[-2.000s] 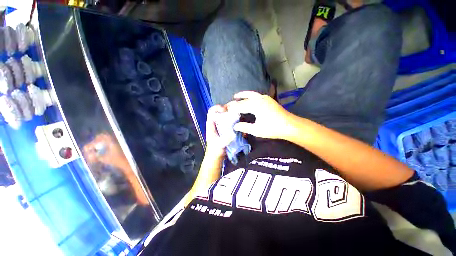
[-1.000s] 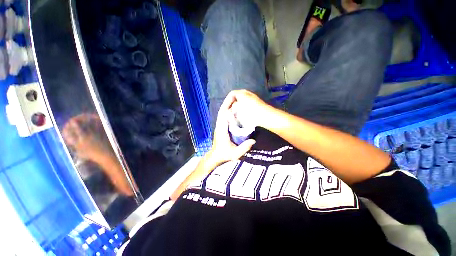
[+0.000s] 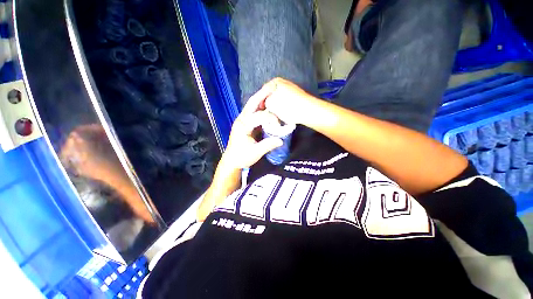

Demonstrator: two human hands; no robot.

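A blue tube-shaped part (image 3: 279, 150) is held above my lap, its lower end pointing toward my shirt. A whitish rim shows at its upper end, under the fingers. My left hand (image 3: 245, 142) is wrapped around the part from the left, thumb across its side. My right hand (image 3: 286, 103) is over the top end, its fingers bent and meeting the left fingers. What the right fingertips touch is partly hidden and washed out by glare.
A black metal-edged bin (image 3: 169, 149) with loose blue parts lies at left, beside a white switch box (image 3: 18, 115). A blue crate (image 3: 450, 139) with rows of blue parts is at right. My knees are beyond the hands; a person's foot and blue plastic stand at the top right.
The part was more covered a second ago; its blue lower body now shows below the left thumb. Both hands sit slightly higher in view. The bin and switch box have shifted up and left.
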